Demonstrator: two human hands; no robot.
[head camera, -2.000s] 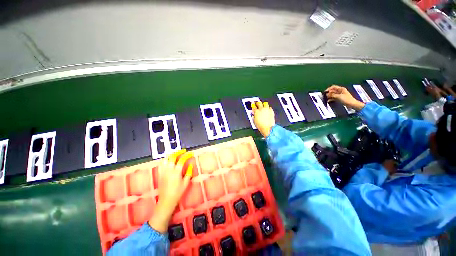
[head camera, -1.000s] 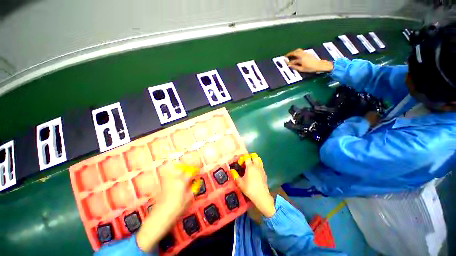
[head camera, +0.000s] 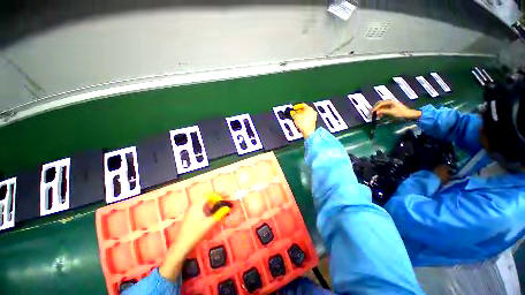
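A red-orange pocketed tray (head camera: 151, 214) lies on the green bench, with black smartwatch heads (head camera: 252, 279) in its near rows and empty pockets in its far rows. My left hand (head camera: 202, 218), with yellow finger cots, is above the tray and grips a black smartwatch head (head camera: 221, 205) between its fingertips. My right hand (head camera: 304, 118) reaches to a white box insert (head camera: 295, 135) on the belt. Its fingertips are at the insert's upper cut-out on a small black piece, probably a smartwatch head, mostly hidden by the fingers.
A row of dark box bases with white inserts (head camera: 188, 151) and black lids (head camera: 156, 167) runs along the green belt (head camera: 115, 124). A neighbouring worker in a blue smock (head camera: 455, 196) holds a thin black strip by an insert. A tangled black heap (head camera: 397, 164) lies before that worker.
My right hand has moved from the tray's right edge up to the insert. Two smartwatch heads have left the upper filled row. My left hand has lifted with one. The camera view has shifted.
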